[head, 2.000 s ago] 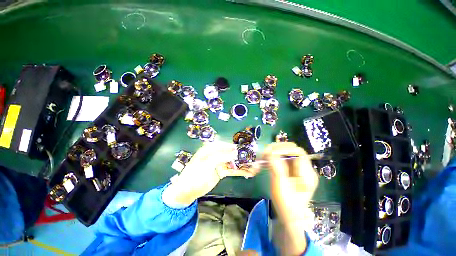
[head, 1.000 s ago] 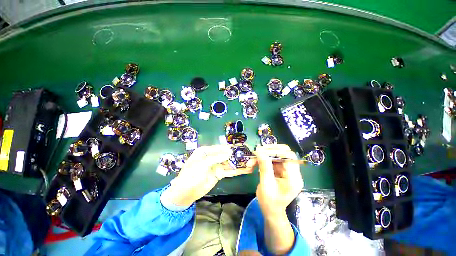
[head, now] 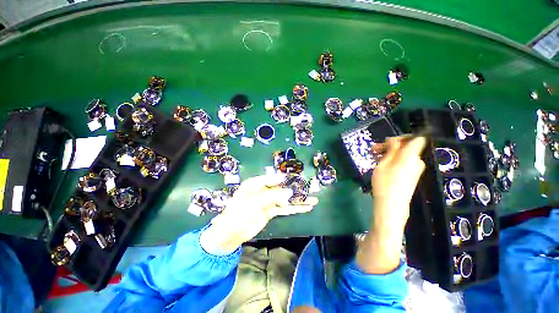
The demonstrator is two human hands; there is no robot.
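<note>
My left hand [head: 254, 205] holds a round unit [head: 298, 189] with a dark shiny face between thumb and fingers, above the bench near its front edge. My right hand [head: 398, 168] is over the right side of the black parts box [head: 352, 150], which holds small white parts [head: 360, 148]. Its fingertips are pinched around a thin tool, probably tweezers [head: 380, 147], whose tip is at the white parts. The tool is blurred, and whether its tip holds a part cannot be told.
A black compartment tray [head: 160, 177] with units lies at left, beside white paper [head: 89, 153] and a black equipment box [head: 27, 162]. A right-hand tray [head: 469, 244] holds ring-like pieces. Many units lie across the green bench [head: 196, 43]. A crinkled plastic bag [head: 432, 296] is below the bench edge.
My right hand has moved right, from the round unit in my left hand to the parts box. My left hand still holds the unit. The view has shifted slightly.
</note>
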